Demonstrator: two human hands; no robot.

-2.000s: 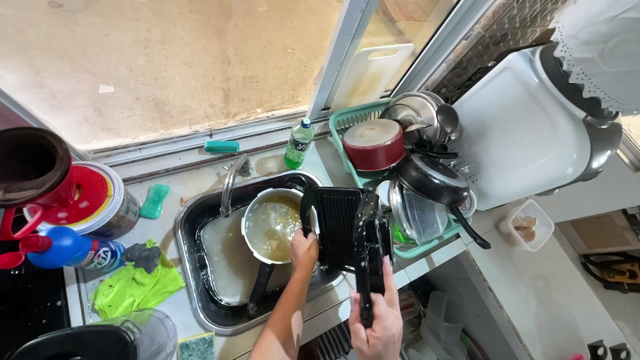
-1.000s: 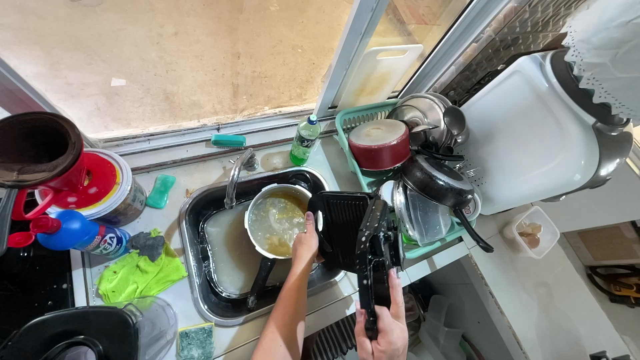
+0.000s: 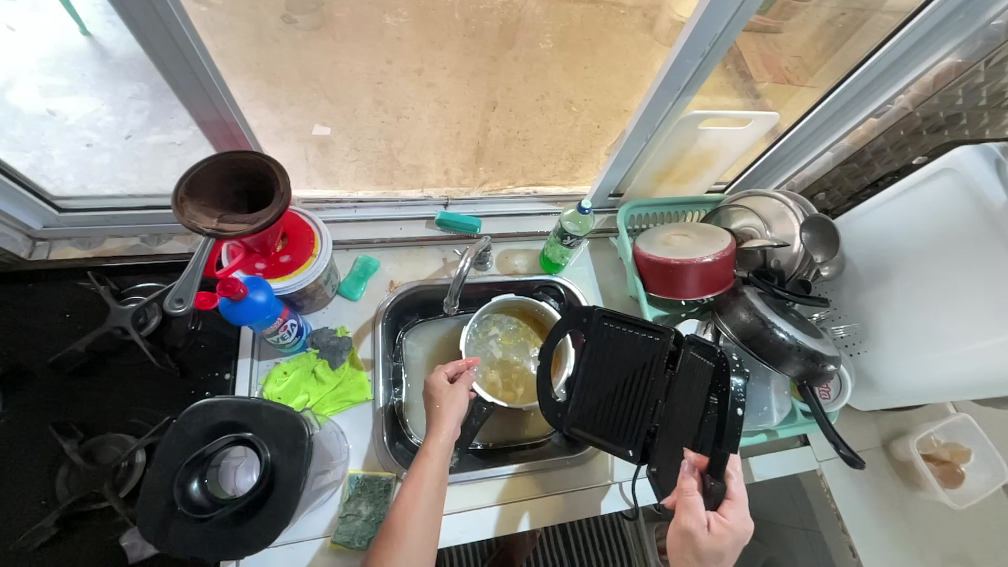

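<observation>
My right hand (image 3: 709,504) grips the handle of an opened black sandwich press (image 3: 622,378) with ridged plates, held over the right side of the sink. My left hand (image 3: 450,394) is at the left rim of a metal pot (image 3: 512,350), its fingertips pinched; whether it touches the rim or holds something small cannot be told. The pot holds cloudy yellowish water and stands in the steel sink (image 3: 386,394), which has murky water in it. The faucet (image 3: 465,276) reaches over the sink's back edge.
At right, a green dish rack (image 3: 630,260) holds a red pot (image 3: 683,260) and black pan (image 3: 776,335). A soap bottle (image 3: 567,236) stands behind the sink. Left are a green cloth (image 3: 319,383), blue bottle (image 3: 264,315), scouring sponge (image 3: 364,509), black-lidded jug (image 3: 224,480) and stove (image 3: 47,370).
My left hand has let go of the sandwich press and moved left to the pot's rim. My right hand still holds the press. The view has shifted.
</observation>
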